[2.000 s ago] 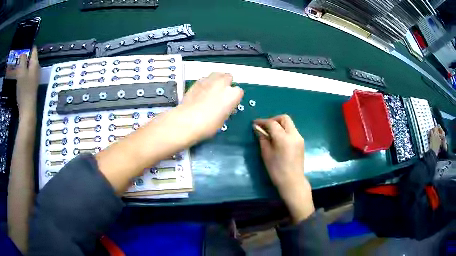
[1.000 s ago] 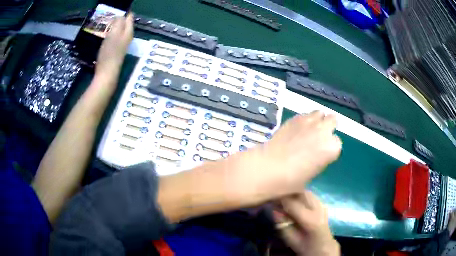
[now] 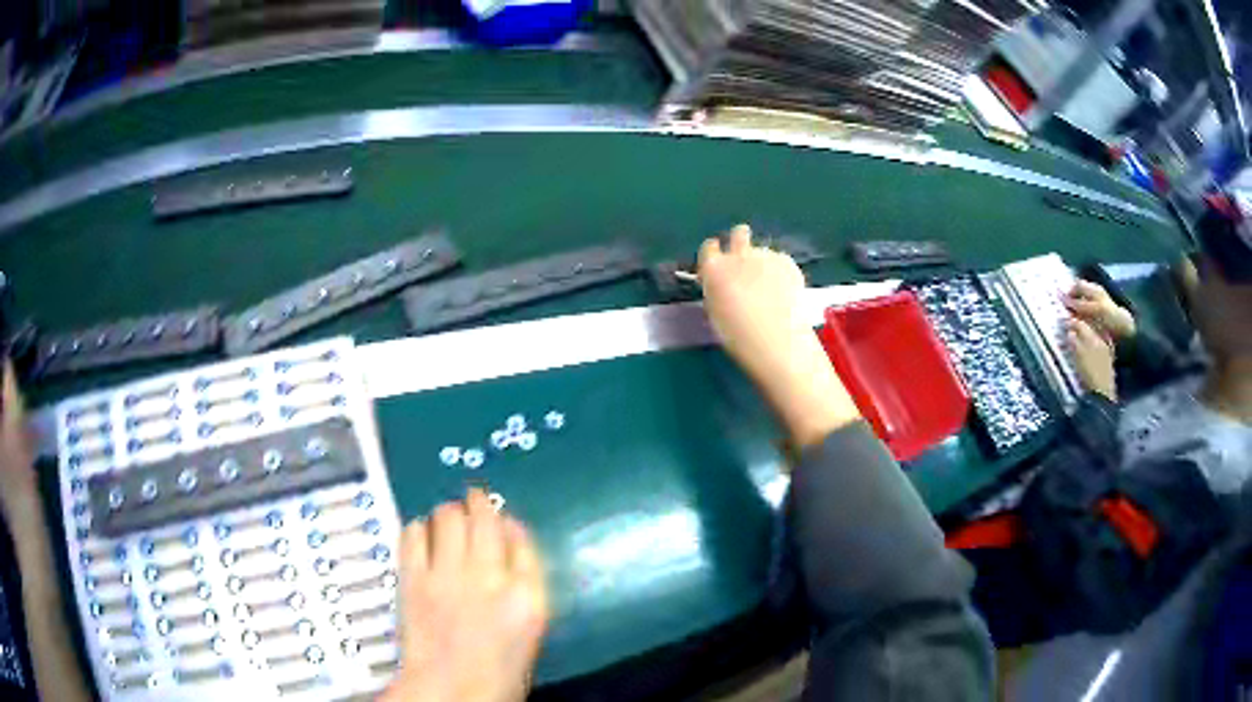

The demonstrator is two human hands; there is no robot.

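Small metal rings (image 3: pixel 516 433) lie loose on the green surface. My left hand (image 3: pixel 474 590), blurred, is just nearer me than them, fingers forward, fingertips beside one ring; nothing shows in it. My right hand (image 3: pixel 755 295) reaches over the far rail, fingers bent, at a dark strip fixture (image 3: pixel 670 281) that it partly hides; I cannot tell whether it grips the fixture. A short pale tip like the stick tool (image 3: pixel 688 276) shows at its fingertips. Another strip fixture (image 3: pixel 227 476) with round seats lies across the white parts board (image 3: pixel 350 514), which carries columns of dumbbell-shaped pieces.
More strip fixtures (image 3: pixel 525 285) lie beyond the pale rail (image 3: pixel 549 336). A red bin (image 3: pixel 895 373) stands at right, beside a black tray heaped with metal pieces (image 3: pixel 983 359). Another person's hands (image 3: pixel 1094 329) are further right, and another arm (image 3: pixel 39 576) at the left edge. Stacked boards (image 3: pixel 810 69) stand across the belt.
The view has swung right. My hands, overlapping before, are now apart: the right has moved forward to the far fixtures, the left is back by the rings, which are now uncovered.
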